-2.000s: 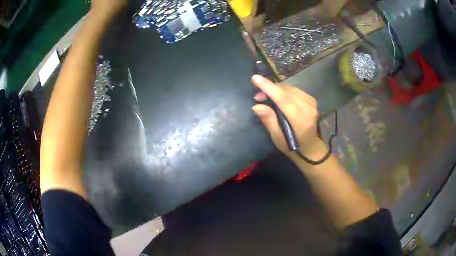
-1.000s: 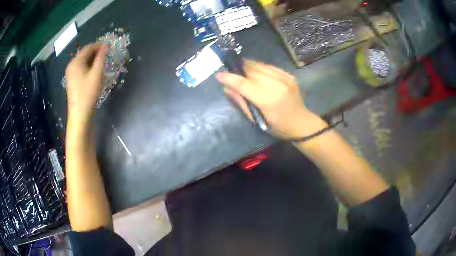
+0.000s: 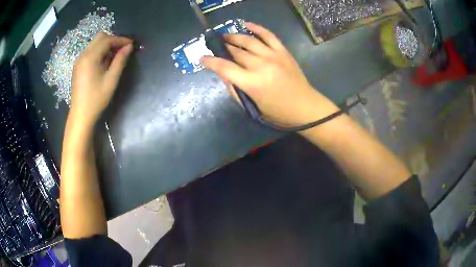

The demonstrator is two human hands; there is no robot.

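Observation:
My right hand (image 3: 261,73) holds the black soldering iron (image 3: 218,46) like a pen, its metal tip pointing up and away. The hand is over a blue circuit board (image 3: 197,50) with a white rectangle in its middle; the hand and iron hide part of the board. My left hand (image 3: 99,70) is at the right edge of the heap of small clear-silver components (image 3: 61,62). Its thumb and index fingertip are pinched together, with a tiny bit showing just beyond them. Whether it is gripped is unclear.
A thin wire (image 3: 111,140) lies on the dark mat (image 3: 156,141). A white card (image 3: 45,26) lies beyond the heap. Black trays (image 3: 23,203) stand far left. A shallow parts box (image 3: 339,18) and a yellow-rimmed round dish (image 3: 389,43) are at the right, near a red stool (image 3: 443,68).
My left hand has moved from the heap a little to the right. The board lies slightly further left and up in the picture. My right hand still holds the iron over it.

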